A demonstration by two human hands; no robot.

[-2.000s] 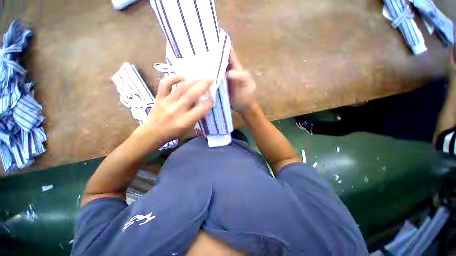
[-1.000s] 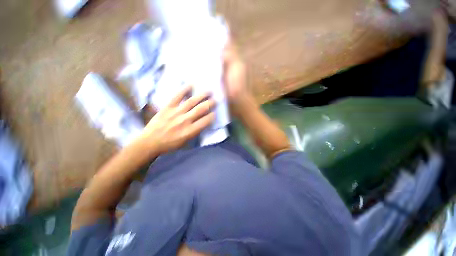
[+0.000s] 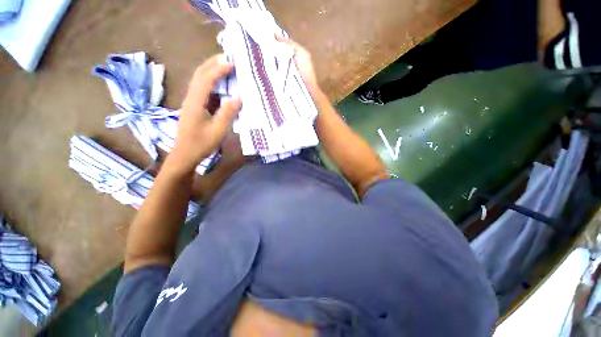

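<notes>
A stack of white striped fabric pieces (image 3: pixel 263 85), with dark stripes and a reddish patterned band, is between my hands above the table's front edge. Its layered lower end is close to my torso. My left hand (image 3: pixel 209 112) holds its left edge, thumb and fingers apart around the side. My right hand (image 3: pixel 302 64) holds its right edge, partly hidden behind it. A tied blue-and-white striped bundle (image 3: pixel 142 108) lies left of my left hand. A second tied striped bundle (image 3: pixel 109 170) lies nearer to me, partly hidden by my left forearm.
The brown table (image 3: pixel 85 253) has more striped bundles (image 3: pixel 26 273) at its lower left and a pale folded stack (image 3: pixel 33 29) at its upper left. A person's arm (image 3: pixel 552 26) shows at the upper right. Scraps lie on the green floor (image 3: pixel 428 131); blue-grey fabric (image 3: pixel 537 210) is at the right.
My view has shifted. The stack now shows a reddish band and spread layers at its lower end. My left hand has moved from on top of it to its left edge.
</notes>
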